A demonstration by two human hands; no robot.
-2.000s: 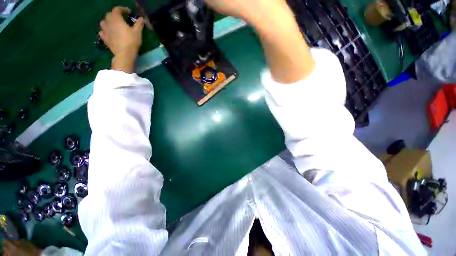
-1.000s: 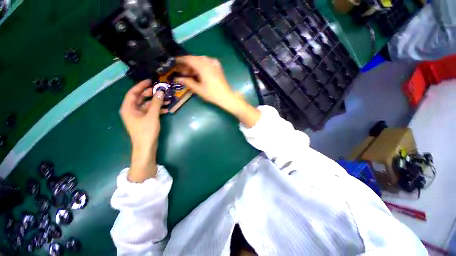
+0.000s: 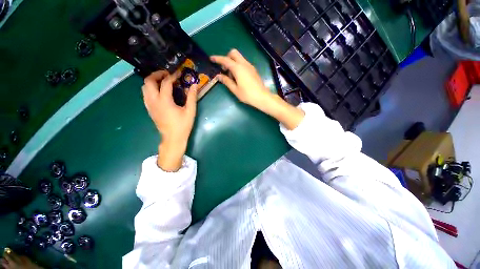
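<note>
The black clamp fixture (image 3: 152,44) stands at upper centre with its silvery linkage raised. Its orange nest (image 3: 203,81) shows at the front, with a round black part (image 3: 189,78) with a shiny ring at it. My left hand (image 3: 171,107) has its thumb and fingertips around this part; a second dark round shape shows between thumb and fingers, partly hidden. My right hand (image 3: 247,81) is at the fixture's right front edge, thumb and index finger apart, with nothing seen in it. The red clamp handle is not in view.
Loose round parts (image 3: 77,215) lie in a cluster at lower left; several more lie beyond the pale line (image 3: 68,113). A black pocket tray (image 3: 321,52) is to the right. A cardboard box (image 3: 421,155) and red container (image 3: 464,81) are farther right. Another person's hand shows at lower left.
Both hands have come from beyond and above the fixture to its front. In the last second the right hand has drawn back from the nest to the fixture's right edge; the left stays at the part.
</note>
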